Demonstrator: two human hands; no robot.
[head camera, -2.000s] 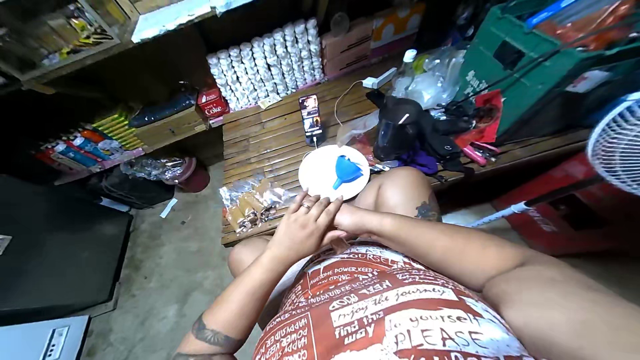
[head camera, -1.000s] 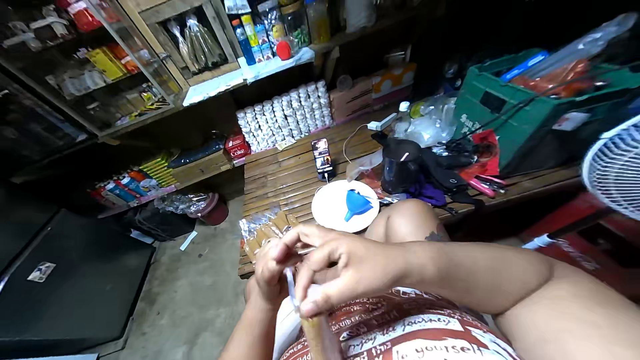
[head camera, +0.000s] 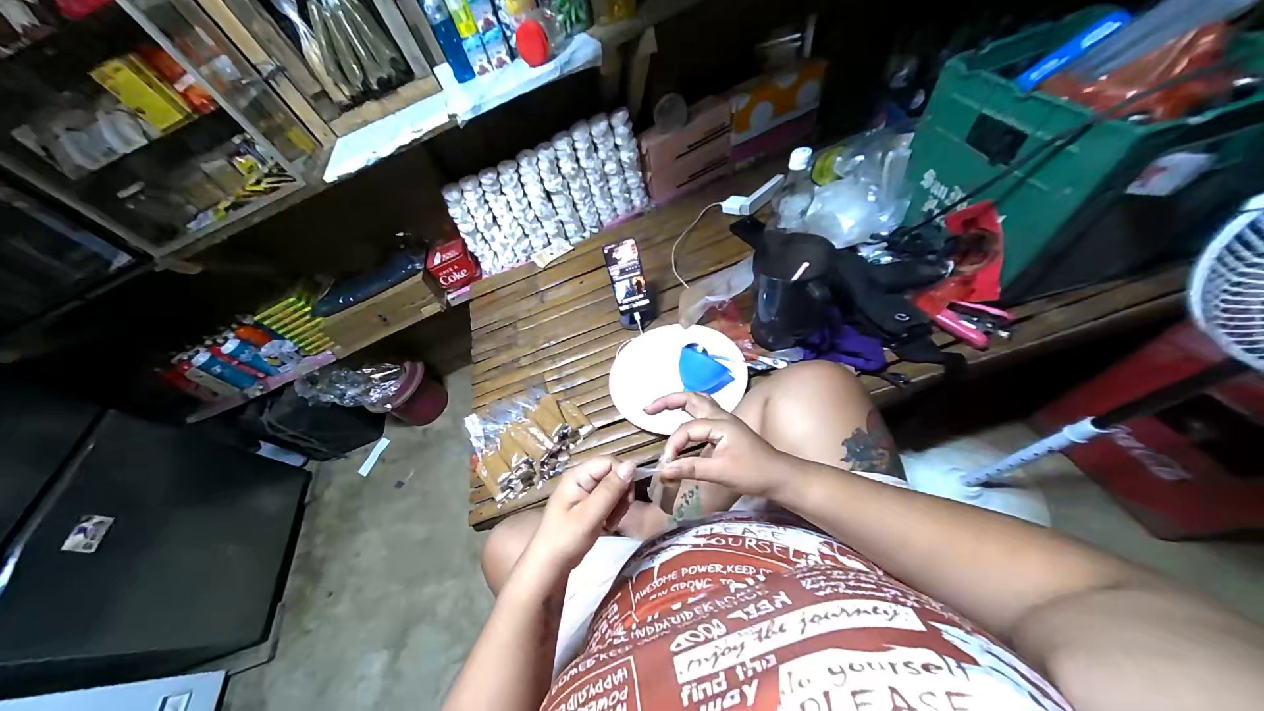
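My left hand (head camera: 591, 499) and my right hand (head camera: 719, 449) pinch a small clear plastic bag (head camera: 656, 484) between them, above my lap. The right hand's fingers hide part of the bag, and its contents are hard to make out. Just beyond the right hand, a blue plastic funnel (head camera: 705, 369) lies on a round white plate (head camera: 637, 380). To the left of the plate, several clear plastic packets of brown contents (head camera: 528, 439) lie in a group on the slatted wooden bench (head camera: 553, 321).
Behind the plate a phone (head camera: 629, 281) stands upright with a cable. A black mug (head camera: 790, 291), dark bags and a green plastic crate (head camera: 1027, 168) are to the right. Near a red crate stands a white fan (head camera: 1229, 286). Shelves and a dark cabinet (head camera: 148, 533) are on the left.
Two seconds ago my hands lay together by the plate. One second ago they were over my shirt with a plastic packet; now they are farther from my body, fingers pinching the bag.
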